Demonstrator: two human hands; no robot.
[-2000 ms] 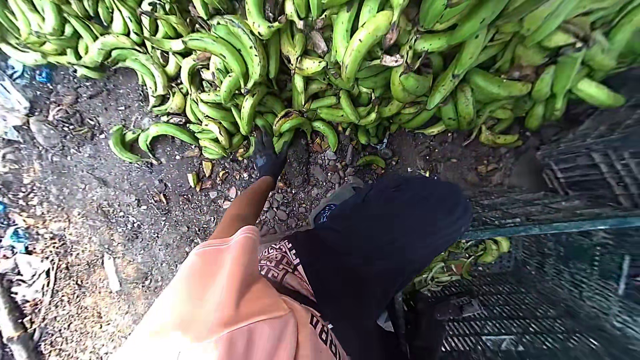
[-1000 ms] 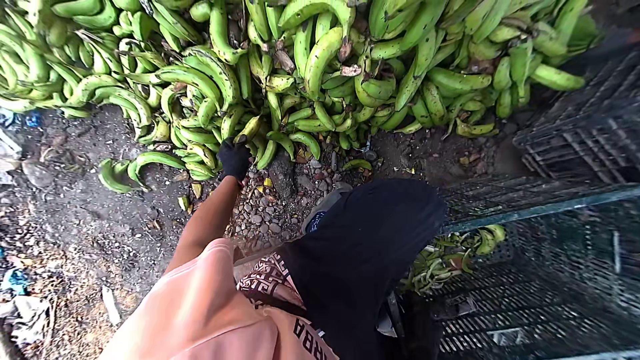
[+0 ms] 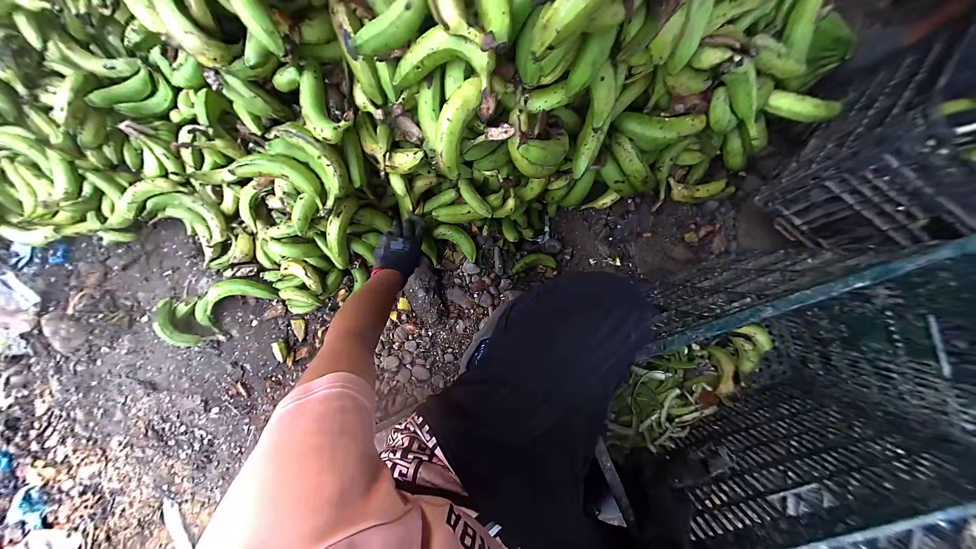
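My left hand (image 3: pixel 400 245), in a dark glove, reaches down to the lower edge of a large heap of green plantains (image 3: pixel 457 130). Its fingers touch the fruit there, and a plantain's lower end lies against the fingertips. They are partly hidden, so a grip cannot be made out. My right hand is out of view. Just right of the glove lies a short curved plantain (image 3: pixel 456 240). Two plantains (image 3: pixel 229 293) rest on the soil to the left, beside the heap, and a small one (image 3: pixel 534 262) lies on the ground to the right.
Dark plastic crates (image 3: pixel 877 191) stand at the right. Behind the rim of a green crate (image 3: pixel 808 297) are plantains and greenish scraps (image 3: pixel 671 396). My leg in dark trousers (image 3: pixel 541 381) is beside the arm. A stone (image 3: pixel 423 293) lies below the glove, and litter (image 3: pixel 27 507) is at lower left.
My left hand has moved left along the edge of the heap, then back to the right. The heap sits lower in the view now.
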